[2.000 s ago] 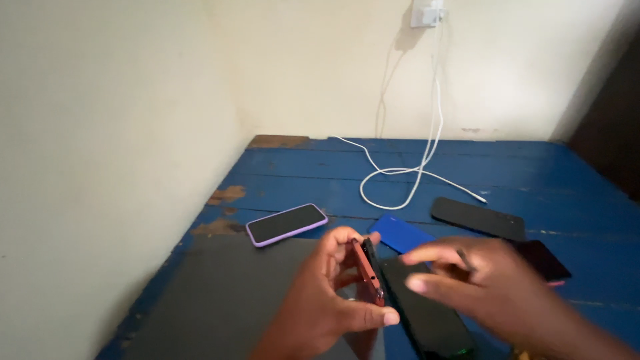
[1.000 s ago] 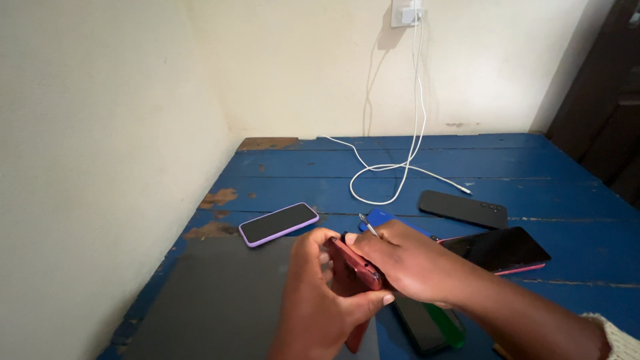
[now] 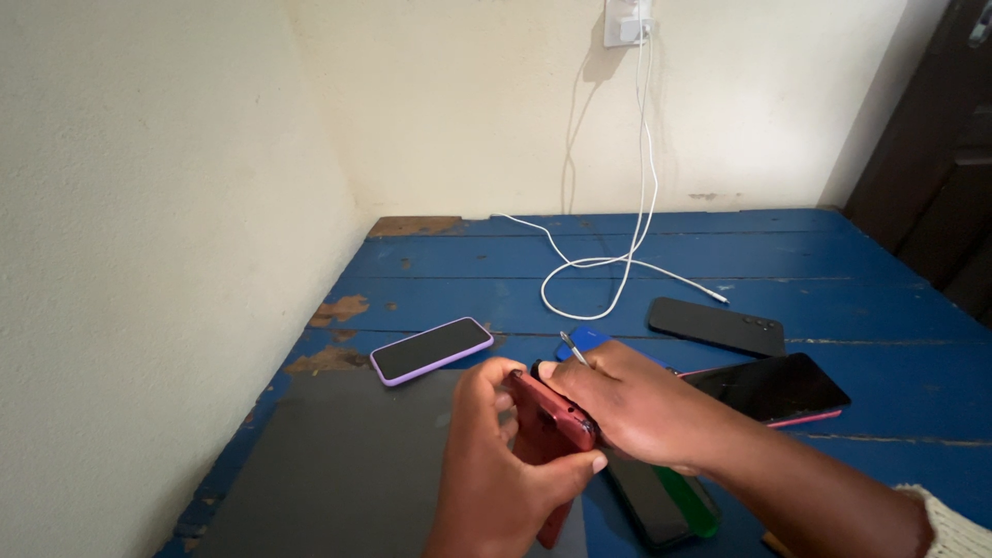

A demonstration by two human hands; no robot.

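My left hand (image 3: 504, 473) grips a red smartphone (image 3: 550, 422) on edge, thumb at its lower end and fingers at its upper end. My right hand (image 3: 635, 395) presses on the phone's dark side, with the thumb near the upper corner. A thin metal-tipped tool (image 3: 573, 349), perhaps a pen or screwdriver, sticks out from the right hand's fingers. Beneath the hands lies a dark phone (image 3: 647, 504) with a green strip along it. The blue phone or case (image 3: 589, 339) behind the right hand is partly hidden.
On the blue wooden table (image 3: 480, 298) lie a purple-cased phone (image 3: 432, 350), a black phone (image 3: 717, 325), a pink-edged phone (image 3: 775, 387) and a dark grey mat (image 3: 341, 457). A white cable (image 3: 593, 316) runs up to a wall charger (image 3: 632, 31).
My right hand, apart from the red phone two seconds ago, has moved left onto it and stays there. The left hand keeps its hold.
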